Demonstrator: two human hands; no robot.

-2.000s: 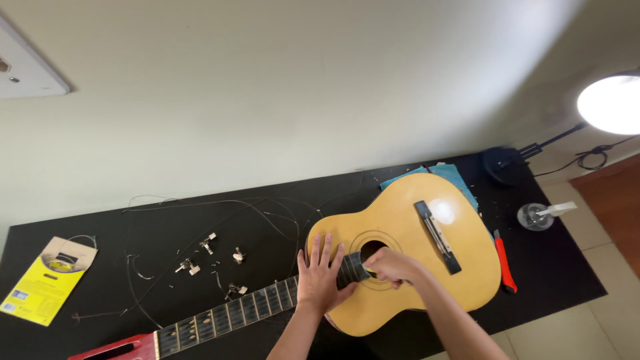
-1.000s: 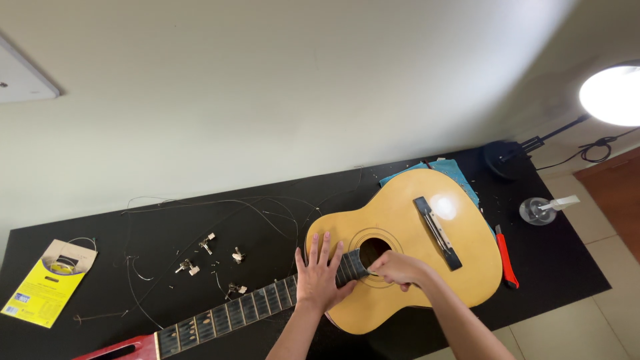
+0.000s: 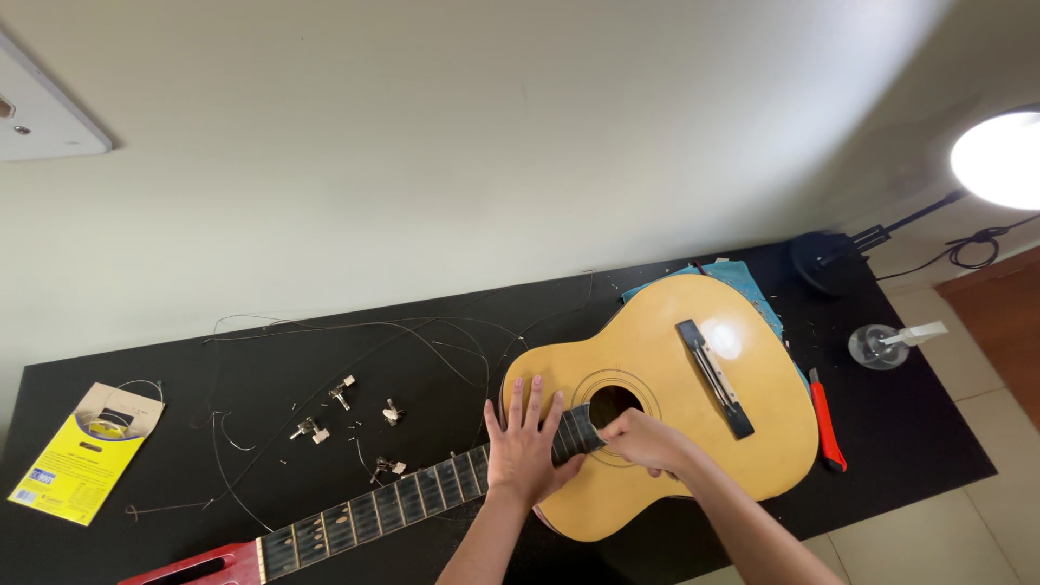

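Observation:
An acoustic guitar (image 3: 731,431) without strings along its neck lies face up, its red headstock (image 3: 211,565) at the lower left. My left hand (image 3: 524,447) presses flat with spread fingers on the guitar's top and across the upper end of the fretboard (image 3: 414,497). Curled beside the soundhole (image 3: 613,406), at the fretboard's end, is my right hand (image 3: 646,443); whatever its fingers may hold is hidden. A dark bridge (image 3: 715,378) with a pale saddle sits on the guitar's top.
Loose tuning machines (image 3: 309,431) and thin strings lie left of the guitar. A yellow string packet (image 3: 77,463) is at the far left. Right of the body are a red utility knife (image 3: 827,422), a spray bottle (image 3: 881,347) and a desk lamp (image 3: 825,260). A blue cloth (image 3: 743,280) lies beneath the body.

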